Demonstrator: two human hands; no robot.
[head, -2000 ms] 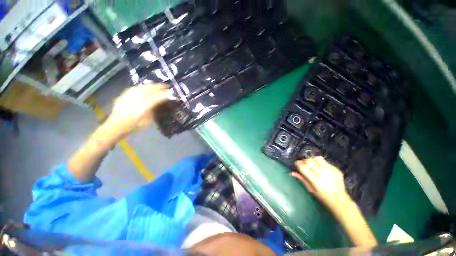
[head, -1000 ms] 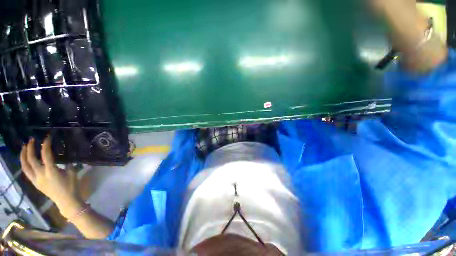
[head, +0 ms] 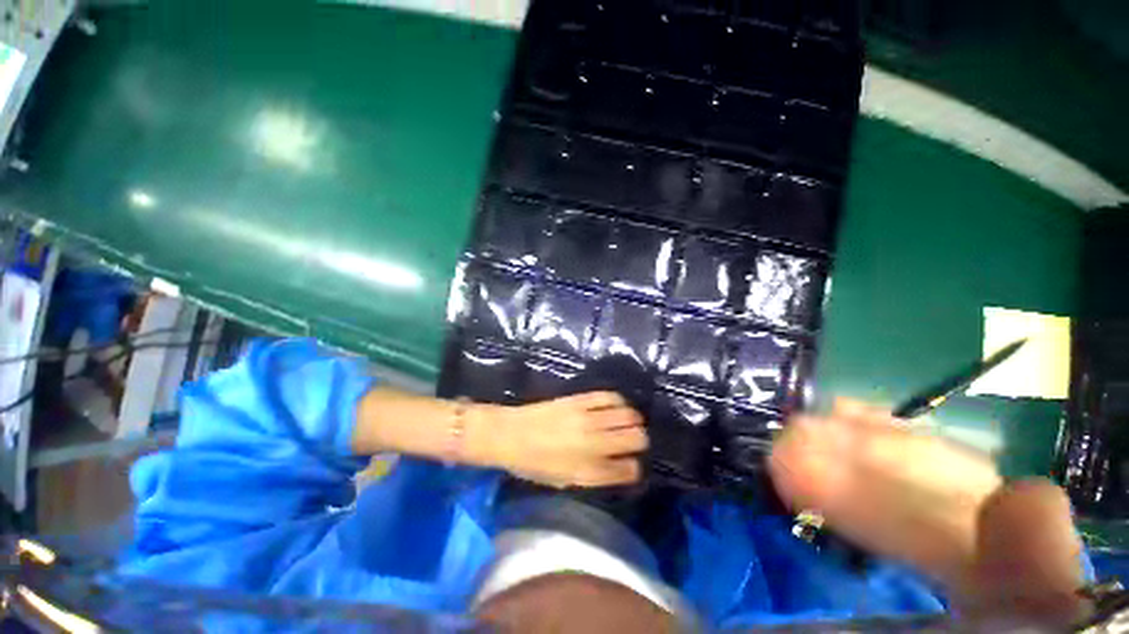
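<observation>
A large glossy black pocket tray (head: pixel 644 297) lies in front of me, running from the far edge of the view to my body. The pockets that show look bare and shiny. My left hand (head: pixel 576 440) is over the near part of the tray, fingers curled; a dark patch beside the fingertips cannot be made out. My right hand (head: pixel 885 489) is blurred at the tray's near right corner. Whether it grips the tray or a unit cannot be told. A small shiny spot shows below it, too unclear to name.
The tray lies on a green bench mat (head: pixel 272 186). To the right, a dark pen (head: pixel 960 382) lies partly over a pale yellow paper note (head: pixel 1030 353). Dark glossy material (head: pixel 1087 434) stands at the right edge. Shelving (head: pixel 118 384) is beyond the bench's left end.
The view has turned, and the black tray now shows in the middle. My left hand is now over its near part. My right hand has come from beside the note to the tray's near right corner.
</observation>
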